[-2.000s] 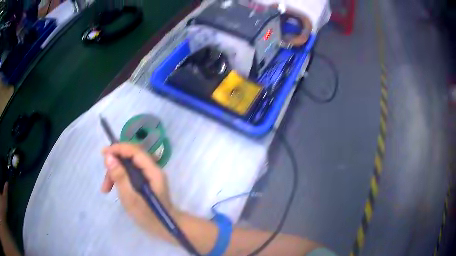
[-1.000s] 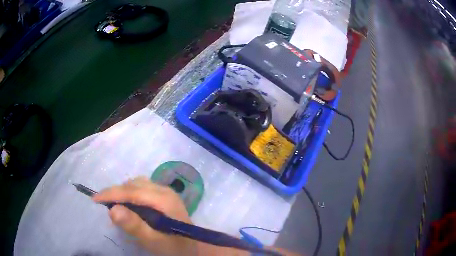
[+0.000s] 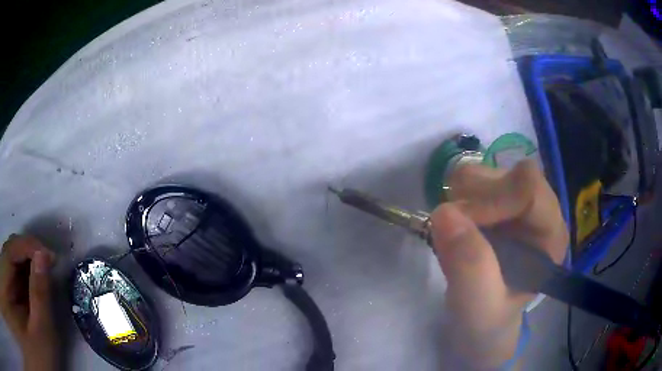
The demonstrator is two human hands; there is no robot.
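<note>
My right hand [image 3: 493, 239] holds a soldering iron [image 3: 385, 210], its tip pointing left above the white sheet. The fingers are also at the green solder spool [image 3: 438, 170], which looks tilted up; I cannot tell if they grip it. My left hand [image 3: 25, 282] is at the left edge, partly cut off, fingers curled, beside the open ear cup with board and white battery [image 3: 112, 315]. Whether it pinches anything is unclear. The other black ear cup [image 3: 192, 243] lies to the right of that, thin wires between them. The headband [image 3: 312, 326] runs off the bottom edge.
The blue tray [image 3: 541, 109] with a yellow sponge [image 3: 588, 210] stands at the right. A black cord hangs in front of it. The white sheet [image 3: 290, 101] covers the work surface, with dark green beyond its far left edge. A red object [image 3: 626, 349] is at the bottom right.
The view has swung left and down from the tray to the headphones. My left hand and the headphones have come into view. The spool, flat before, now appears raised at my right fingers.
</note>
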